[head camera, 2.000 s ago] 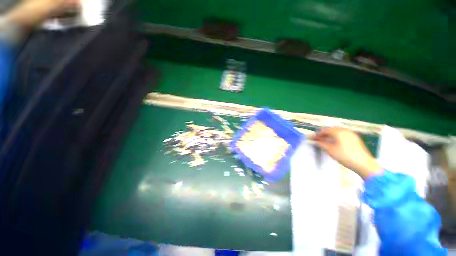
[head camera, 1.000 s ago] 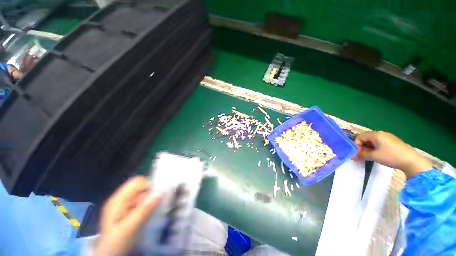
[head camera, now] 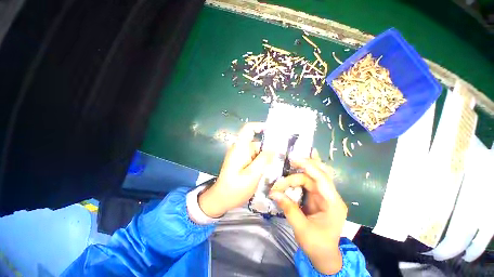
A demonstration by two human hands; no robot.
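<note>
A flat silver-white phone frame (head camera: 291, 123) with a dark slot down its middle is held over the bench's near edge. My left hand (head camera: 236, 176) grips its left side. My right hand (head camera: 314, 203) is over its lower right part, thumb and fingers bent close together at the surface. Whether a small part is between those fingertips cannot be told. A blue plastic bin (head camera: 414, 92) full of tan slivers stands at the right. A loose pile of tan, white and dark slivers (head camera: 279, 67) lies on the green mat, left of the bin.
Large black stacked trays (head camera: 76, 97) fill the left side. White and cream liner strips (head camera: 414, 178) hang over the bench at the right. A worn cream strip (head camera: 303, 21) runs along the back of the mat. More slivers lie scattered below the bin.
My left hand has brought the frame rightward over the bench edge. My right hand has left the bin's right side and come to the frame. The view has shifted closer to the bench.
</note>
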